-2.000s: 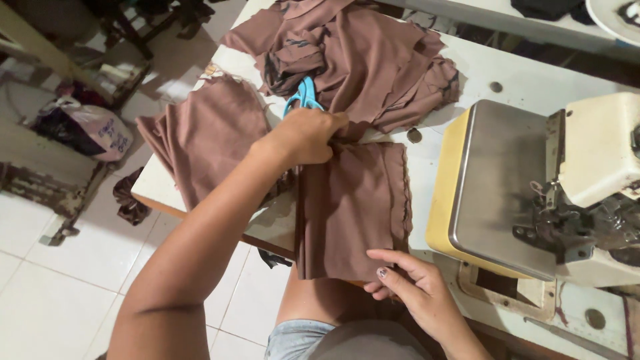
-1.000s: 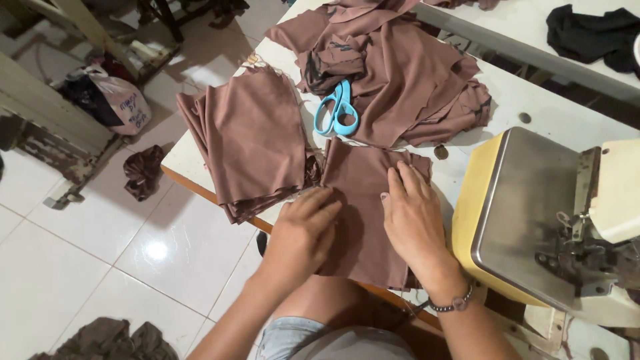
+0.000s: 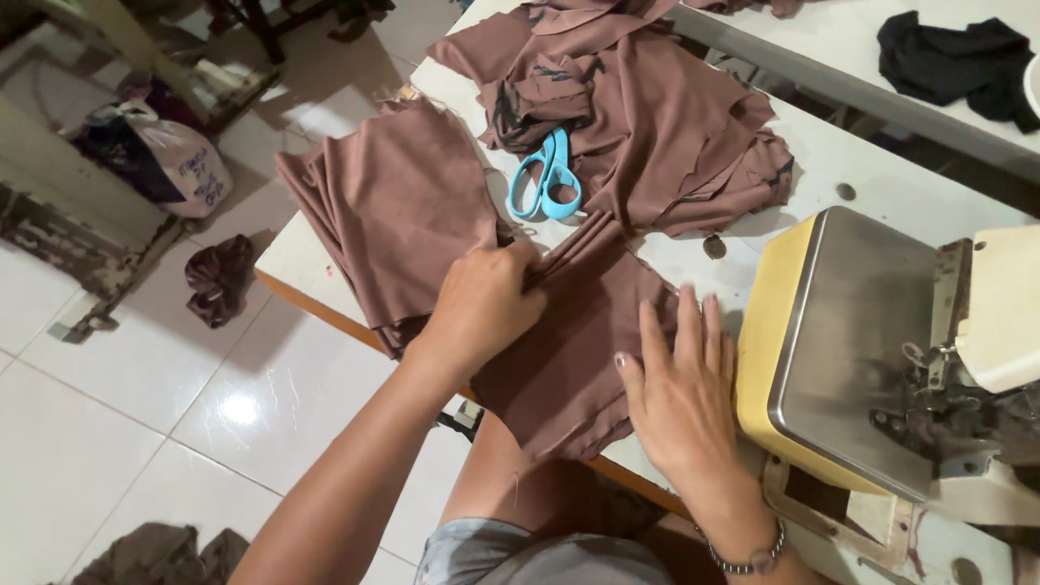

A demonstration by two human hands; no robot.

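My left hand (image 3: 491,296) is closed on the left edge of a stack of brown fabric pieces (image 3: 569,349) lying at the table's front edge. Flat and with its fingers slightly apart, my right hand (image 3: 682,382) rests by the stack's right edge and holds nothing. A second folded pile of brown fabric (image 3: 406,211) lies left of my left hand. Light-blue-handled scissors (image 3: 552,179) lie between the piles, their blades hidden under a larger heap of brown fabric (image 3: 650,106) at the back.
A sewing machine (image 3: 999,325) with a yellow and metal cover (image 3: 845,349) stands on the white table (image 3: 877,162) at right. Black cloth (image 3: 959,65) lies on another surface behind. A plastic bag (image 3: 175,162) and dark cloth (image 3: 218,276) are on the tiled floor at left.
My left hand has closed on the stack's left edge, and the stack is now slanted. My right hand has moved from on top of the stack to its right edge.
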